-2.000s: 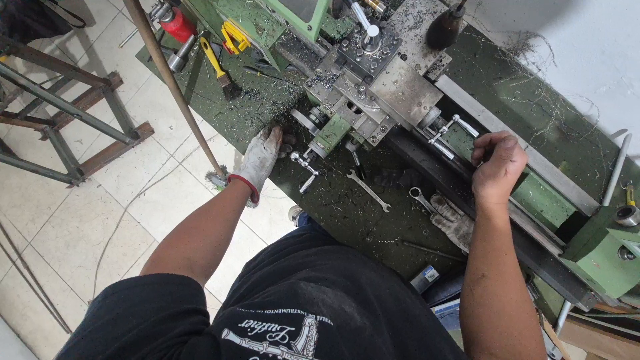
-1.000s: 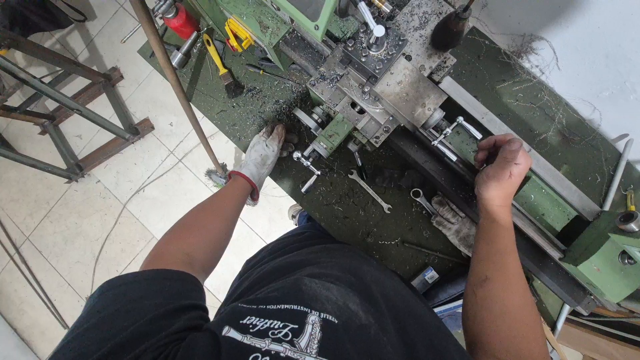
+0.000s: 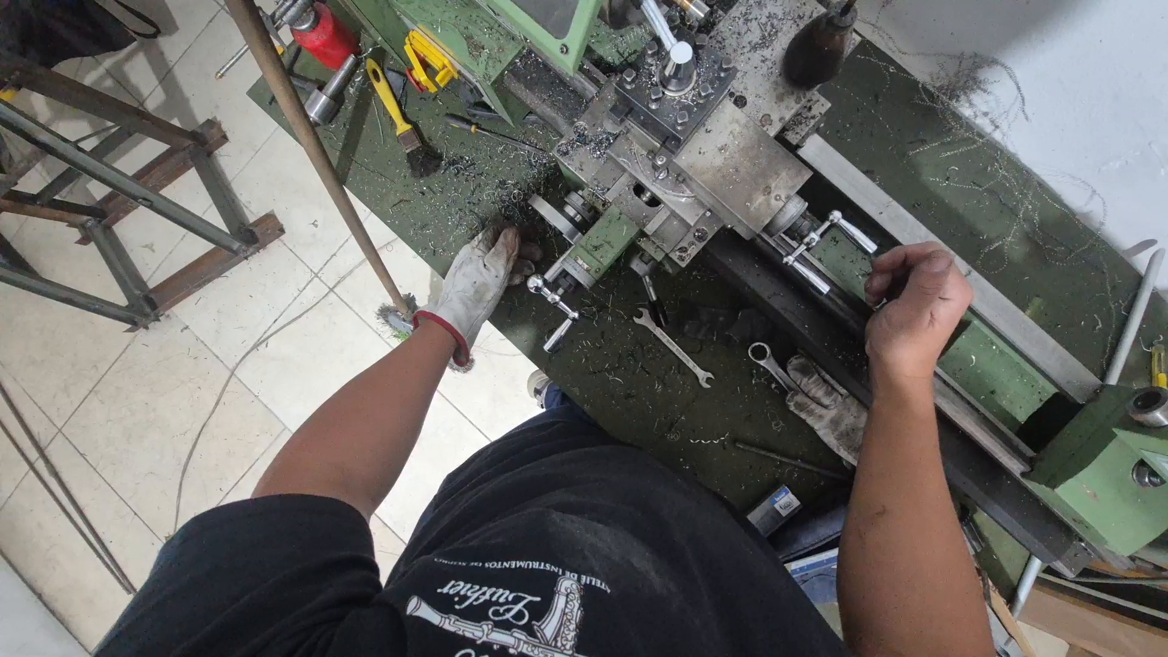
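My left hand [image 3: 479, 278], in a pale work glove with a red cuff, rests at the left edge of the green bench, beside the cross-slide handwheel [image 3: 554, 217] of a green metal lathe; whether its fingers grip anything is unclear. My right hand [image 3: 920, 297] is bare, its fingers curled by the end of the compound-slide crank handle [image 3: 853, 233]; contact with it cannot be made out. The tool post [image 3: 677, 87] carries metal chips. Below the carriage lie an open-end wrench [image 3: 673, 347], a ring wrench [image 3: 771, 365] and a second glove [image 3: 826, 406].
A yellow-handled brush [image 3: 399, 114], a screwdriver [image 3: 493, 132] and a red spray-gun cup [image 3: 324, 35] lie at the upper left. A brown pole [image 3: 319, 155] slants past the bench edge. A steel frame [image 3: 119, 173] stands on the tiled floor. Wiry shavings lie behind the lathe bed.
My right hand has shifted slightly around the crank handle. My left hand stays in about the same place.
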